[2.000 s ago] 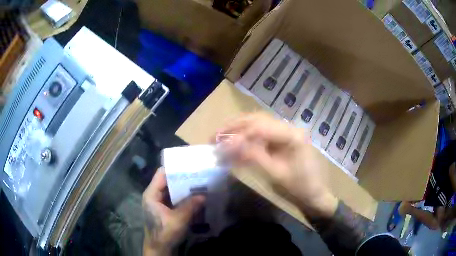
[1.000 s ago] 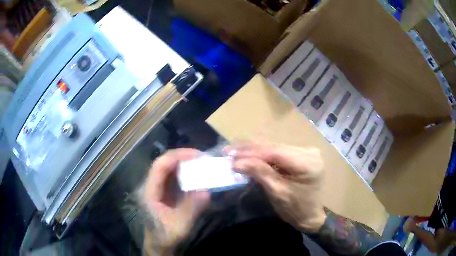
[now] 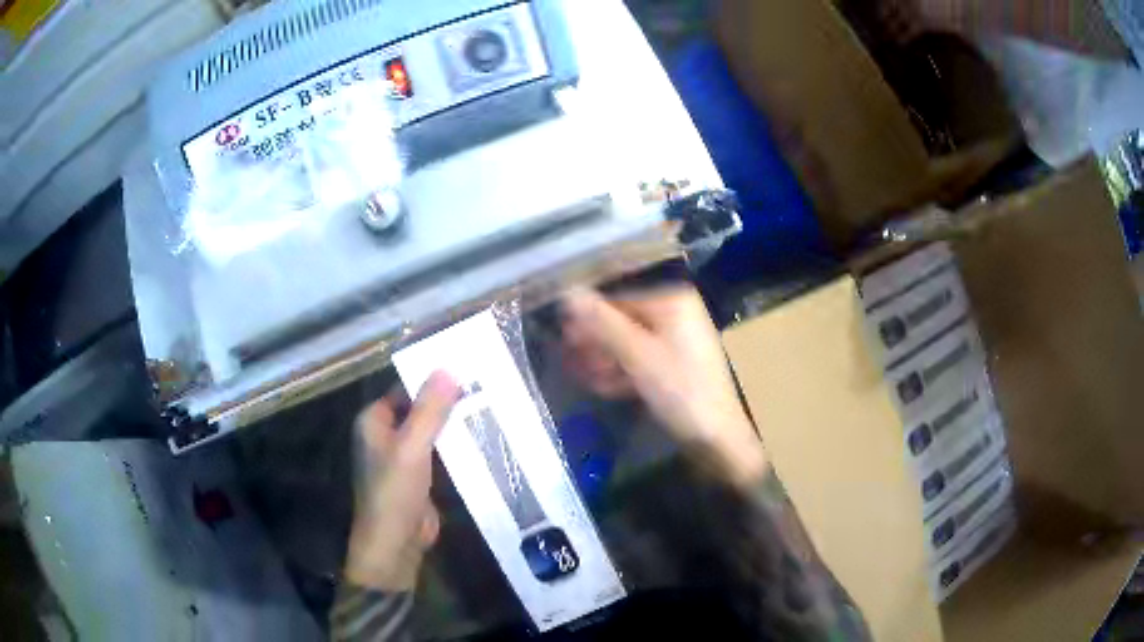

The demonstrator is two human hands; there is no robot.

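Note:
A long white smartwatch box [image 3: 508, 483] in a clear film bag shows its front, with a dark watch at the near end. My left hand [image 3: 408, 470] grips its left side, thumb on top. Its far end, with loose film [image 3: 512, 314], is at the sealing jaw [image 3: 552, 278] of the pale blue-grey heat sealer [image 3: 502, 188]. My right hand [image 3: 640, 357] is blurred, to the right of the box's far end, just below the jaw. Its fingers are bent; whether they hold film cannot be told.
The large carton [image 3: 1066, 414] at the right holds a row of white boxes [image 3: 935, 401], its flap [image 3: 828, 439] folded towards me. Another brown carton [image 3: 853, 126] stands beyond. Crumpled clear bags [image 3: 282, 188] lie on the sealer. A white package [image 3: 126, 539] is at the lower left.
The view has turned left to the sealer. The box, seen end-on before, now lies lengthwise with its front showing and its far end at the jaw. My right hand is now beside that end.

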